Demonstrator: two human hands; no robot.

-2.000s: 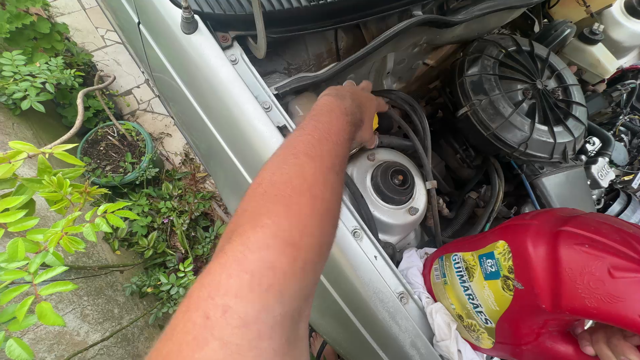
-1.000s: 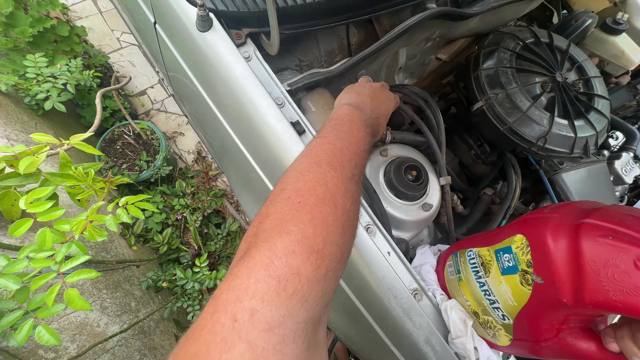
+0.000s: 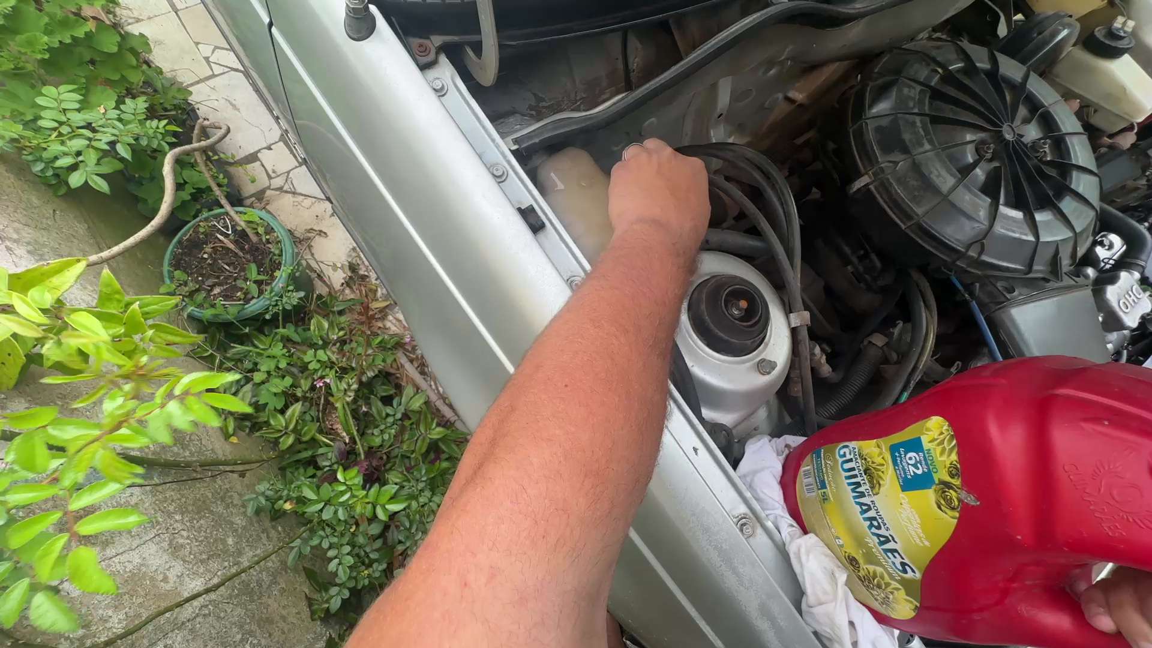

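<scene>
My left hand reaches into the engine bay, its fingers hidden behind its back, at the top of a translucent plastic reservoir. Whether it grips a cap there cannot be seen. Beside the wrist is the strut tower with its black rubber centre. At the lower right edge, my right hand is shut on the handle of a large red plastic jug with a yellow label. The jug lies tilted over the engine bay's edge, next to a crumpled white cloth.
The silver fender runs diagonally beneath my left arm. Black hoses curve right of my left hand, near the round black air filter housing. Left of the car are a green-rimmed plant pot, leafy plants and stone paving.
A yellow thing showed at my left fingers two seconds ago; it is not visible now. More of the reservoir shows beside the hand. The jug remains in my right hand.
</scene>
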